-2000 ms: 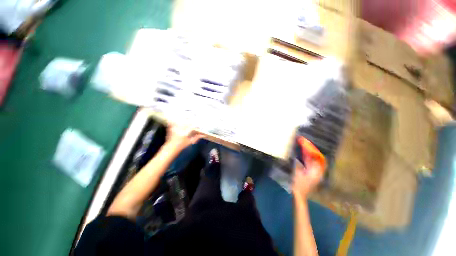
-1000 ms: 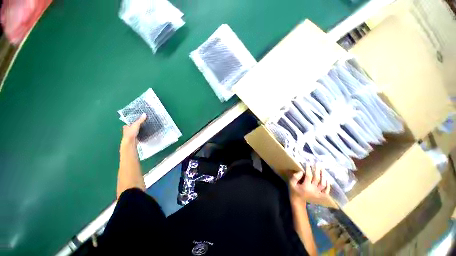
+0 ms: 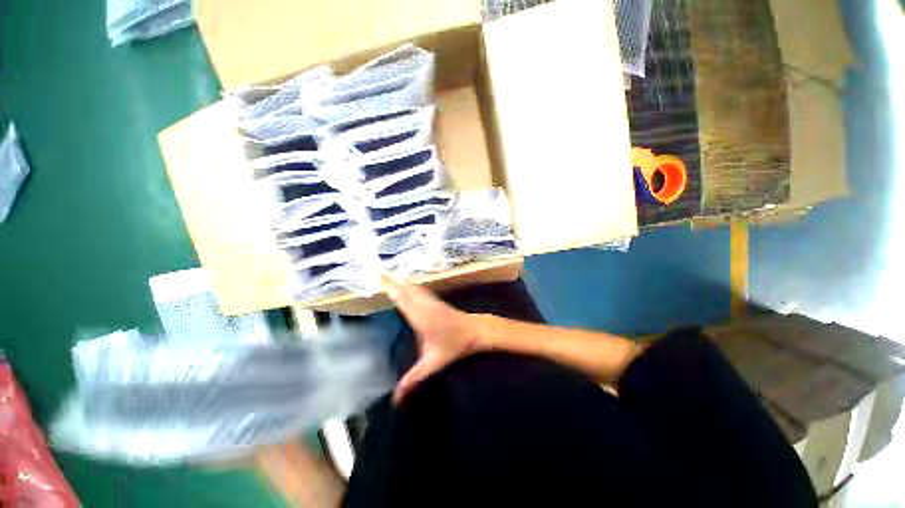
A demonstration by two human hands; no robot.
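An open carton (image 3: 571,129) holds two rows of upright bubble bags (image 3: 342,179), with another bag in its near right corner and bare cardboard showing behind that one. My left hand (image 3: 273,461) is blurred and mostly hidden under a bundle of bubble bags (image 3: 228,392) that it holds up over the belt edge, left of the carton's near side. My right hand (image 3: 432,332) has thumb and fingers spread, with fingertips at the carton's near edge. Its thumb is close to the bundle's right end; contact cannot be told.
Bubble bags lie on the green belt (image 3: 89,228) beside the carton and at the far left. An orange and blue tape dispenser (image 3: 660,177) lies on the black-wrapped stack (image 3: 670,109) at the right. Red film (image 3: 25,446) is at the lower left, cardboard (image 3: 794,377) at the lower right.
My view has turned, so the carton now sits nearer the centre. My left hand has lifted bags off the belt. My right hand has opened and moved along the carton's near edge.
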